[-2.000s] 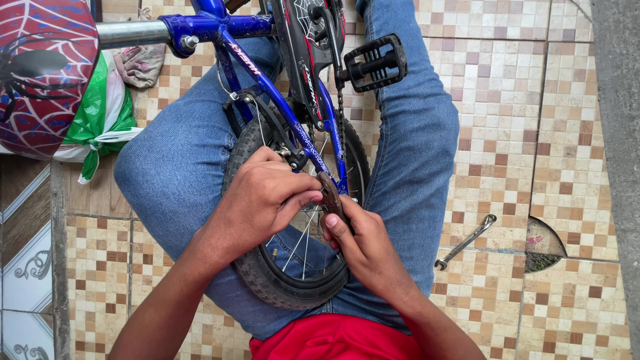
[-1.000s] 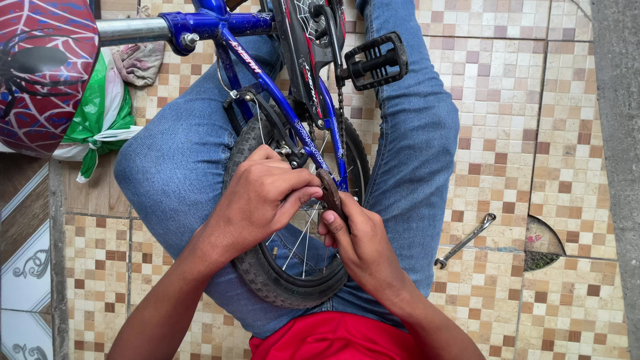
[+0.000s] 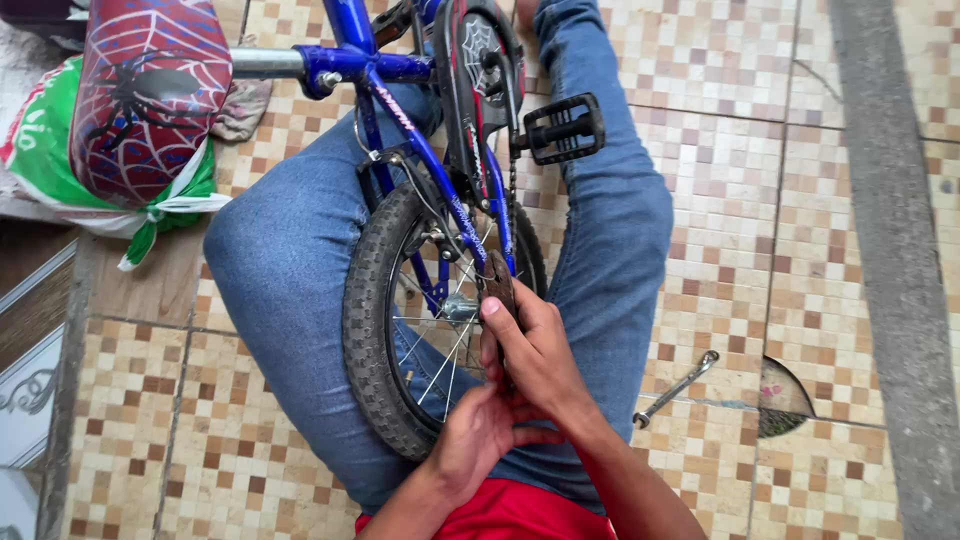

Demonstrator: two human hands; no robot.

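A blue child's bicycle frame (image 3: 397, 112) lies between my jeans-clad legs, its knobby rear tire (image 3: 367, 322) towards me. My right hand (image 3: 536, 352) grips rusty pliers (image 3: 498, 281), whose jaws are at the frame end beside the wheel hub (image 3: 457, 307). My left hand (image 3: 476, 427) is below the right one, palm turned up, fingers partly hidden behind it; whether it touches the plier handles cannot be told. The black chain guard (image 3: 469, 97) and black pedal (image 3: 564, 129) are above the wheel.
A combination wrench (image 3: 677, 388) lies on the tiled floor at the right, near a round-edged broken tile opening (image 3: 784, 397). At the upper left are the spider-web patterned saddle (image 3: 154, 105), a green and white plastic bag (image 3: 52, 150) and a rag (image 3: 244, 109).
My left hand has left the upper end of the pliers by the wheel and moved down beneath my right hand. My right hand still holds the pliers. The view has shifted somewhat.
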